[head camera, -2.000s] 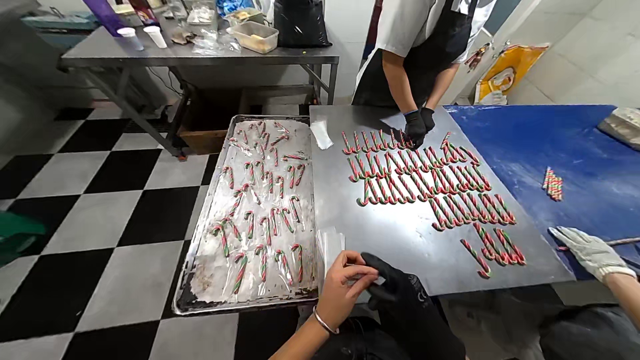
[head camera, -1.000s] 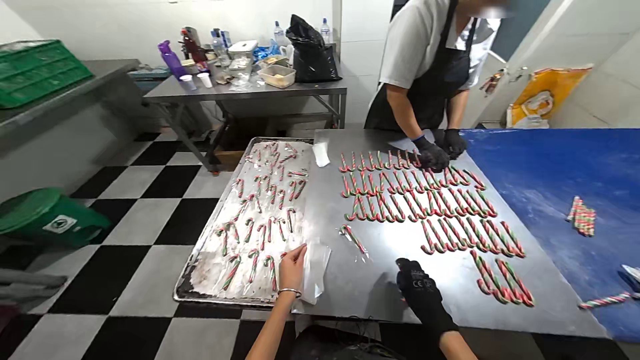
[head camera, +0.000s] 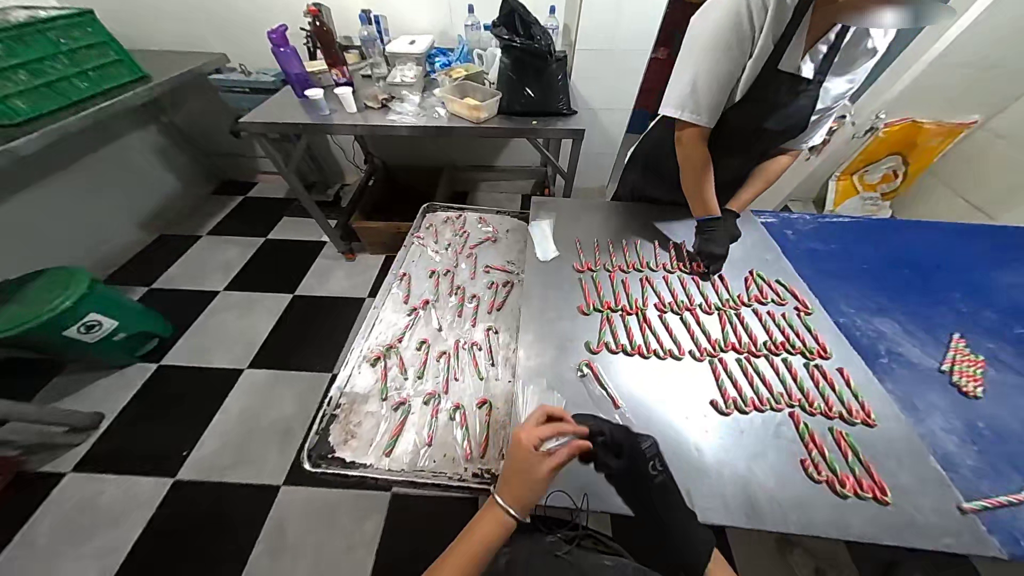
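Observation:
My bare left hand (head camera: 546, 448), with a bangle at the wrist, pinches a clear plastic bag (head camera: 558, 442) by the near edge of the metal table. Touching the fingertips from the right is my right hand (head camera: 620, 452) in a black glove; whether it grips the bag too is hidden. Just beyond lies one candy cane in a clear bag (head camera: 600, 384). Rows of unwrapped red, green and white candy canes (head camera: 708, 334) cover the table's middle and right. A stack of clear bags (head camera: 538, 398) lies beside my left hand. Bagged candy canes (head camera: 432, 420) rest on the baking tray at left.
The baking tray's rim (head camera: 344, 376) meets the metal table (head camera: 664, 472). Across it, a person's black-gloved hands (head camera: 714, 240) touch the top row, near a white stack (head camera: 543, 240). On the blue surface (head camera: 896, 304) at right lie striped sticks (head camera: 965, 368). Behind stands a cluttered side table (head camera: 280, 116).
My hands, apart one second ago with the left at the bag stack, have come together, the left now holding a clear bag. The wrapped cane remains on the table.

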